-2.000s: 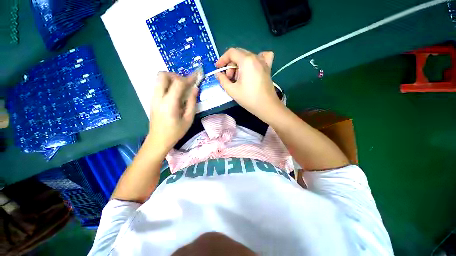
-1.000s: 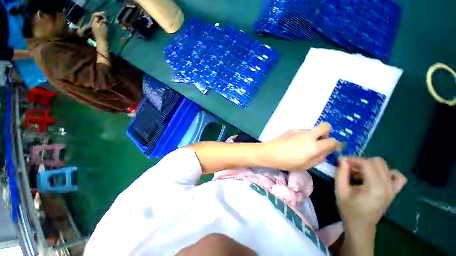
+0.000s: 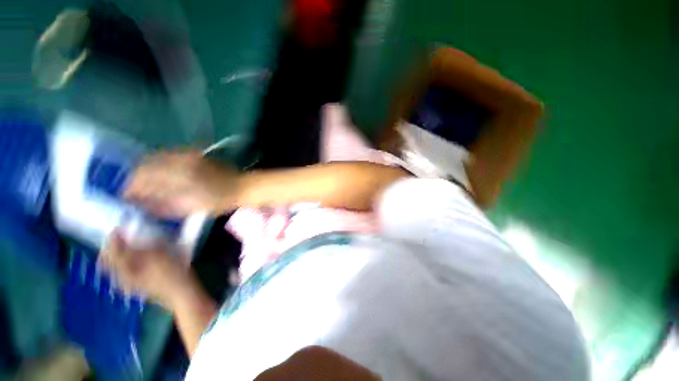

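The frame is strongly blurred. A blue PCB panel [image 3: 109,173] lies on a white sheet [image 3: 71,210] at the left, partly covered by my hands. My right hand [image 3: 179,182] is over the panel's near part, fingers pointing left. My left hand [image 3: 141,264] is below it in the picture, at the sheet's edge. The two hands are close together. Blur hides the fingertips and whatever they may hold.
Blue stacked PCB panels [image 3: 21,171] are at the far left, and more blue panels [image 3: 100,316] at the lower left. A cream ring [image 3: 61,48] lies at the upper left. An open brown cardboard box [image 3: 510,119] stands at the right on the green floor.
The camera view has swung to my right, so the panel and hands now appear at the left and the cardboard box shows. The person in brown is out of view.
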